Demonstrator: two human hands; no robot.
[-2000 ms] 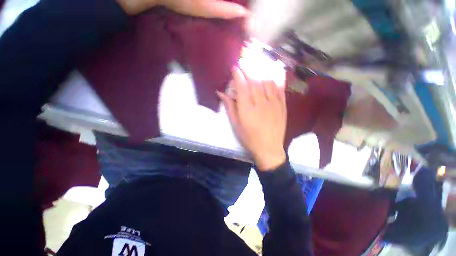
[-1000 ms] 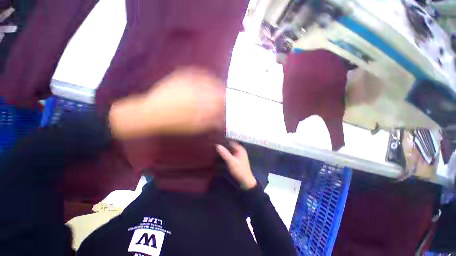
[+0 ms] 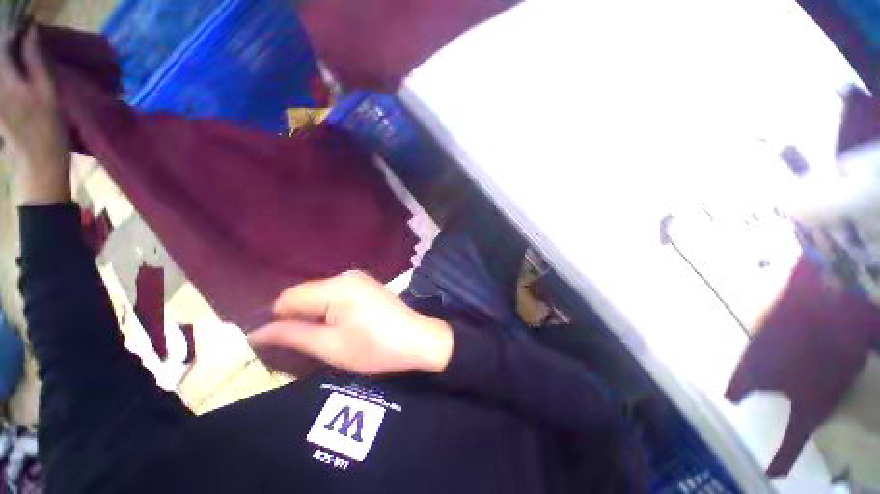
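Observation:
A large maroon fabric panel (image 3: 251, 198) is stretched over the lap area, off the left side of the table. My left hand (image 3: 34, 121), blurred at the far left edge, is closed on one end of the panel. My right hand (image 3: 357, 323) pinches the panel's lower end between thumb and fingers, just above my lap. A small maroon cut panel (image 3: 811, 352) with a curved notch lies on the table at the right, near the sewing machine's needle area.
The white table (image 3: 618, 145) fills the upper right, its front edge running diagonally. A blue crate (image 3: 232, 72) stands at upper left. More maroon cloth (image 3: 396, 34) hangs at the table's left end. Maroon scraps (image 3: 151, 304) lie on the floor.
The view has turned to the left. The large panel has left the tabletop and is now spread between both hands. My left hand has moved far to the left.

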